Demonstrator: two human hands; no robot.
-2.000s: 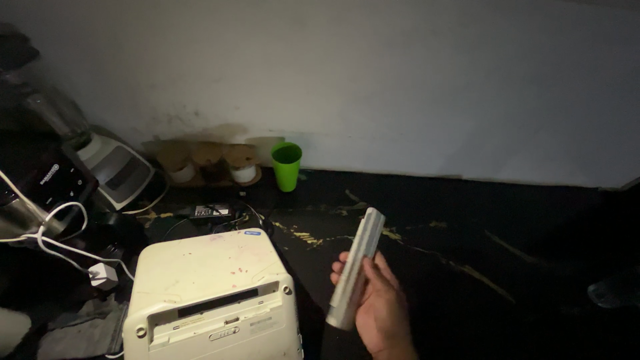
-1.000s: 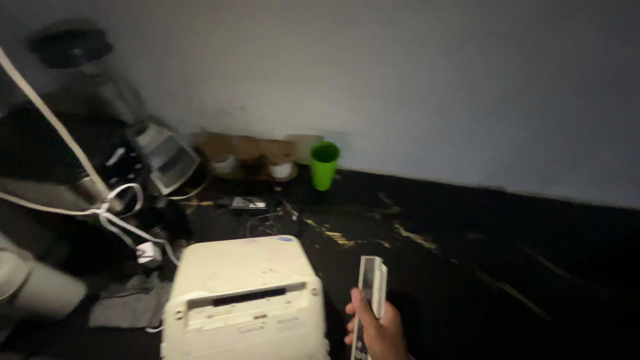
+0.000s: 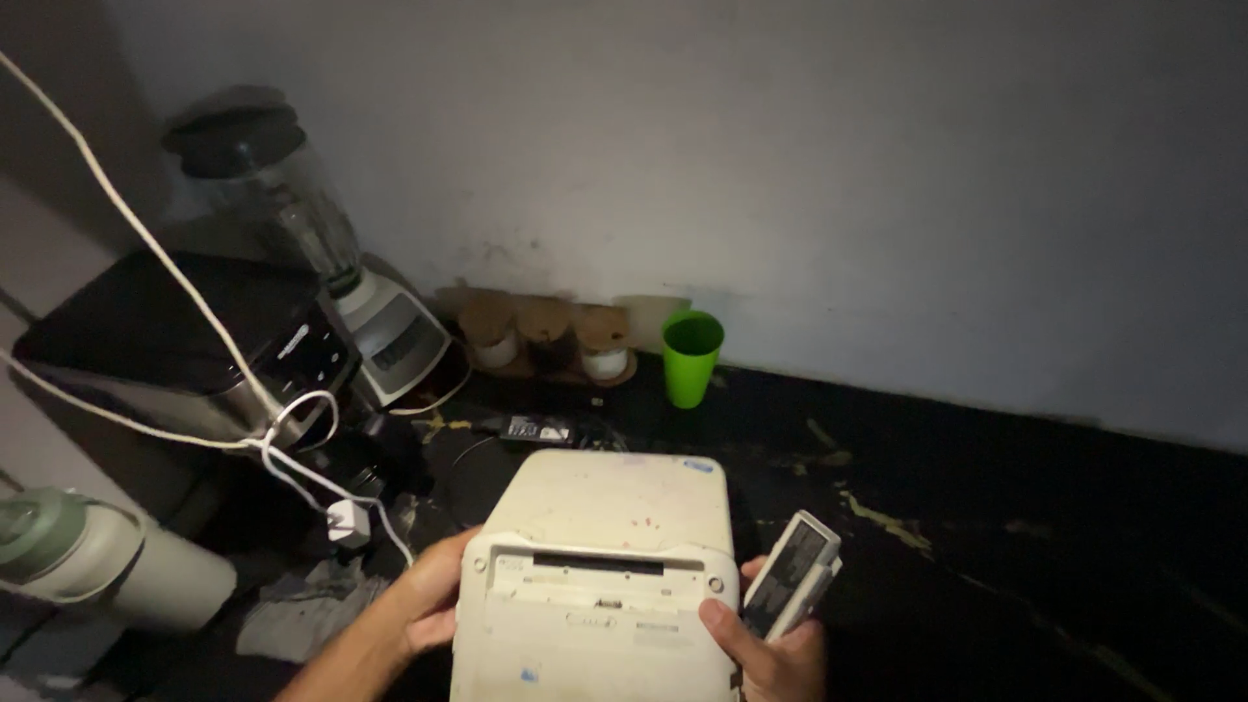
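A cream plastic device point(image 3: 624, 507), with an open recessed bay on its face, stands at the lower middle of the head view. My left hand point(image 3: 429, 595) grips its left side. Along its right side, my right hand point(image 3: 770, 634) holds a white battery-like block point(image 3: 795, 575) with a dark label, tilted, outside the bay. The right thumb rests on the device's edge beside the bay. The fingers behind the block are partly hidden, and the device's lower end is cut off by the frame.
Behind stand a green cup point(image 3: 691, 361), lidded jars on a wooden tray point(image 3: 609, 372), and a power adapter point(image 3: 536, 429). At left are a blender point(image 3: 390, 331), a black appliance point(image 3: 185, 331), white cables with a plug point(image 3: 348, 524), a grey cloth point(image 3: 302, 614) and a tumbler point(image 3: 146, 565).
My left hand has come into view and taken hold of the device. My right hand, still holding the block, has moved against the device's right side. The view has shifted left.
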